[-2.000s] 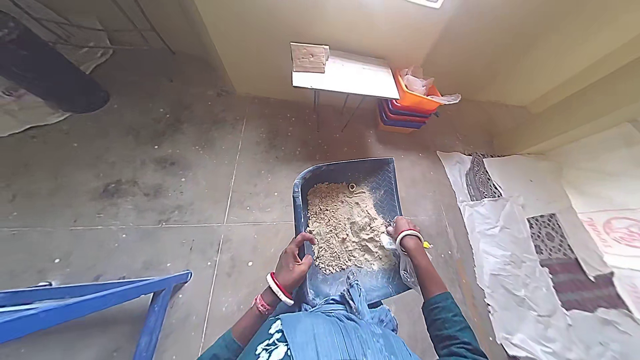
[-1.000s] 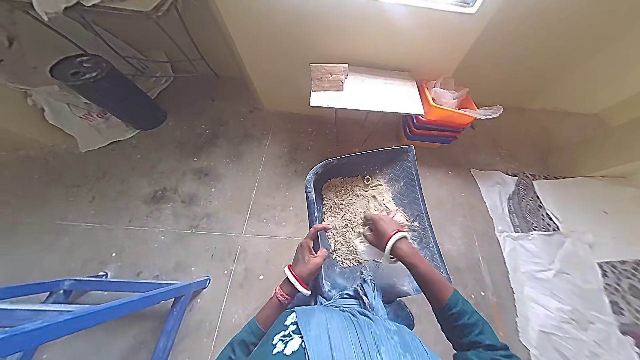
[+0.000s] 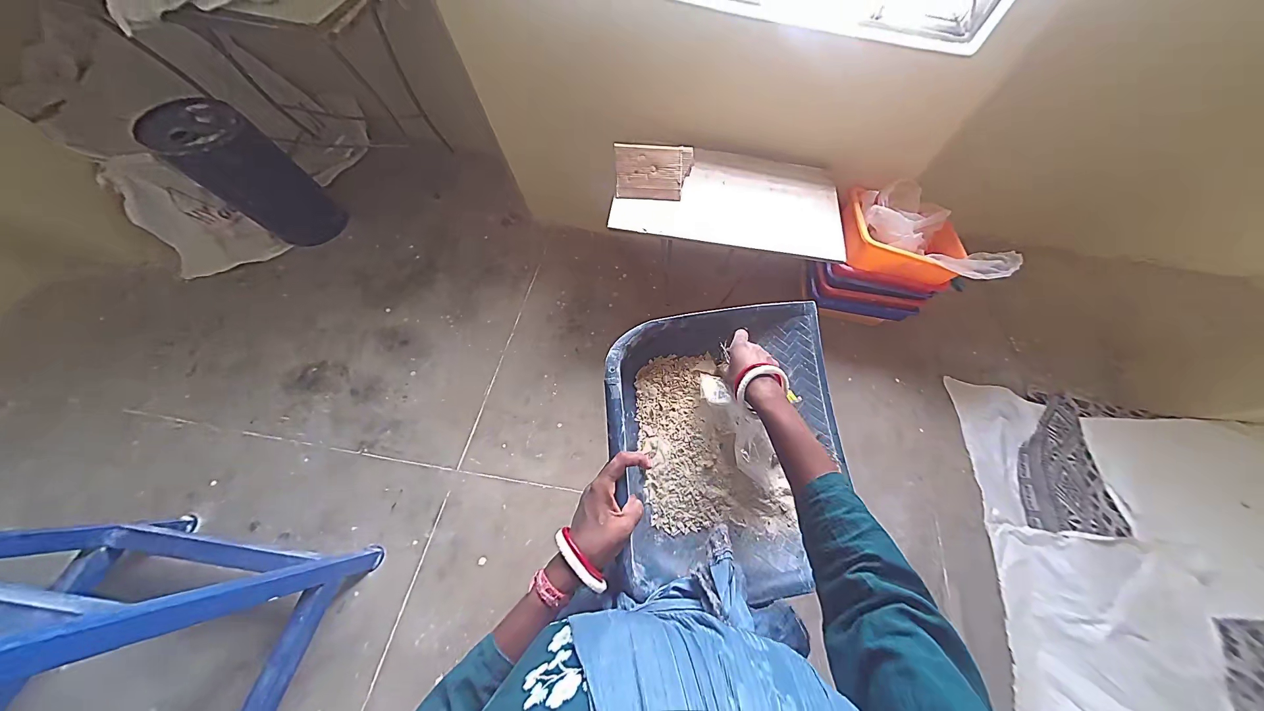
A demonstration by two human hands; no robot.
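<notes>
A dark blue plastic tray [image 3: 624, 395] with a raised rim and a textured base lies before my body, its near end by my blue cloth. Crumbly beige material [image 3: 681, 454] fills its left and middle part. My left hand [image 3: 607, 509] grips the tray's left rim, thumb and forefinger over the edge. Near the tray's far end, my right hand [image 3: 748, 363] is bent over the material with its fingers drawn together; a small dark bit shows at the fingertips, too small to name. A clear plastic bag [image 3: 755, 449] hangs beneath my right wrist.
A white board [image 3: 760, 202] on legs stands by the wall, beside stacked crates topped by an orange one [image 3: 894, 259]. A blue metal frame [image 3: 197, 602] is at lower left, a dark cylinder [image 3: 247, 178] at upper left. White cloths [image 3: 1096, 592] lie on the right.
My right hand has moved from the tray's right rim to the middle of the material, then toward the far end. My left hand stays at the left rim. The view has shifted left.
</notes>
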